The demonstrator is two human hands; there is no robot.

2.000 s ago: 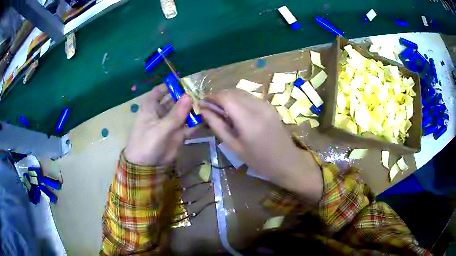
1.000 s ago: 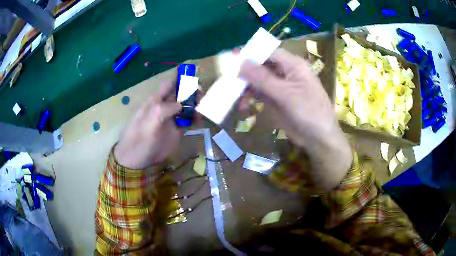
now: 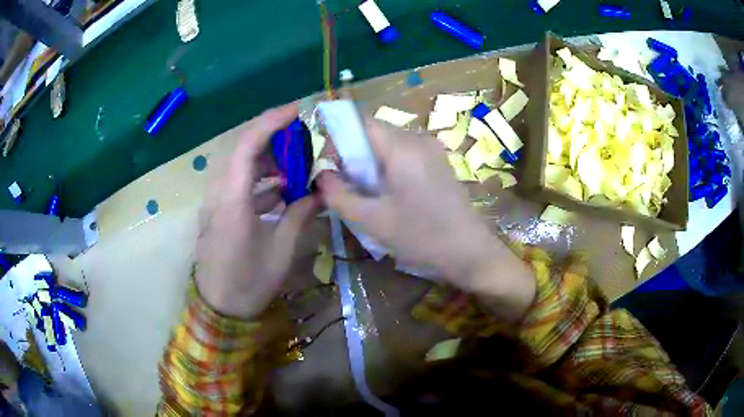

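My left hand (image 3: 245, 208) holds a shiny blue battery cell (image 3: 293, 159) upright between thumb and fingers, over the brown board's back edge. My right hand (image 3: 408, 191) is close beside it and grips a white adhesive pad (image 3: 349, 140), seen slanted and blurred. The fingertips of both hands nearly meet at the cell's lower end. Thin yellowish and reddish lead wires (image 3: 329, 49) rise from between the hands over the green belt, with a tiny white connector plug (image 3: 346, 75) near them. What lies between the fingers is partly hidden.
A cardboard tray (image 3: 535, 122) of pale-yellow pieces stands right, with loose yellow pieces (image 3: 396, 116) beside it. Blue cells are heaped (image 3: 708, 155) far right and at left (image 3: 59, 309). A bent white strip (image 3: 349, 305) lies below my hands. The green belt (image 3: 245, 49) carries scattered cells.
The right hand has brought the white pad left and down from its raised position to beside the cell. The left hand has turned the cell, and its white pad no longer shows. Belt items have shifted left.
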